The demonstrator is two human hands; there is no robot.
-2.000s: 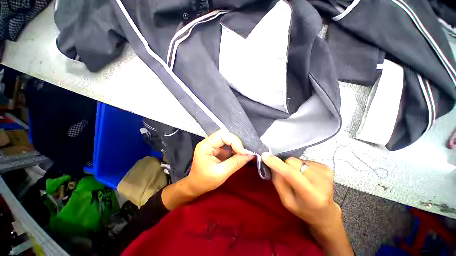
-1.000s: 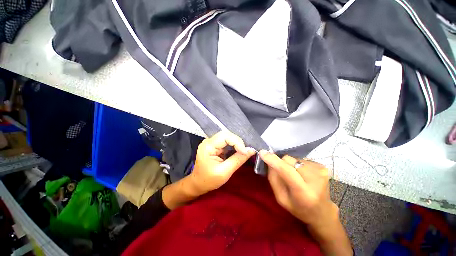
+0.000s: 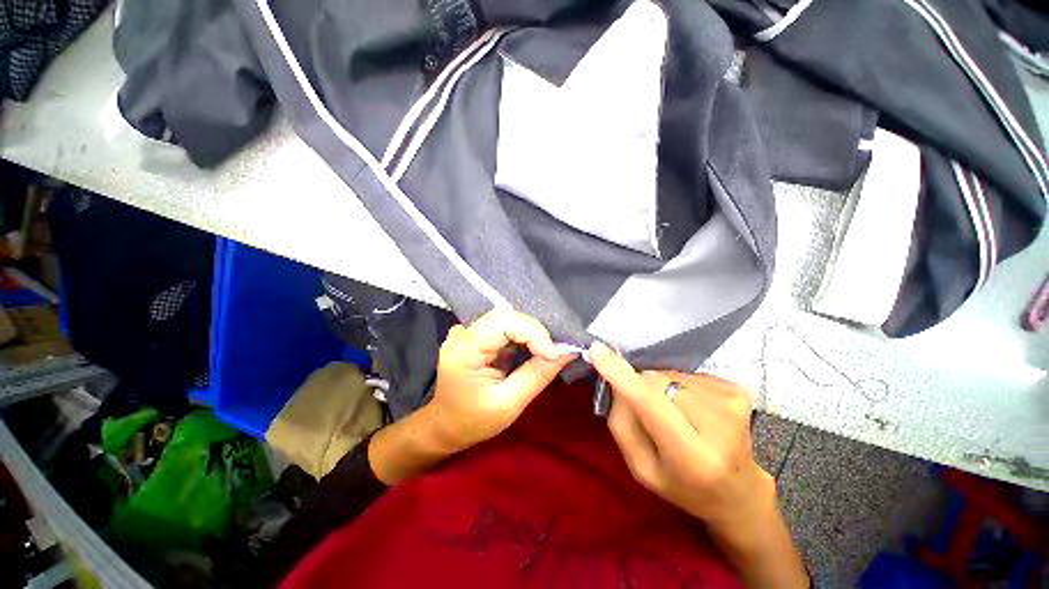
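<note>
A dark grey garment (image 3: 529,247) with white trim lies over the table, its near edge at the table's front. My left hand (image 3: 489,374) pinches the hem's white-lined edge between thumb and forefinger. My right hand (image 3: 679,431), with a ring, pinches the same corner just to the right; the fingertips almost touch. A small dark fold hangs below them. Any needle between the fingertips is too small to tell. A white notched pocket bag (image 3: 587,138) lies on the garment. A black label (image 3: 451,21) shows near the top.
The pale speckled table (image 3: 817,380) bears a curled thread (image 3: 857,385) and a pinkish item (image 3: 1039,305) at right. A white cuff-like band (image 3: 877,230) lies at right. Below left are a blue bin (image 3: 270,334), beige cloth (image 3: 326,417) and green bag (image 3: 190,472).
Both hands and the pinched hem have shifted slightly left. The garment has moved slightly left with them. The fold under the fingertips has changed shape. Both hands keep their pinch.
</note>
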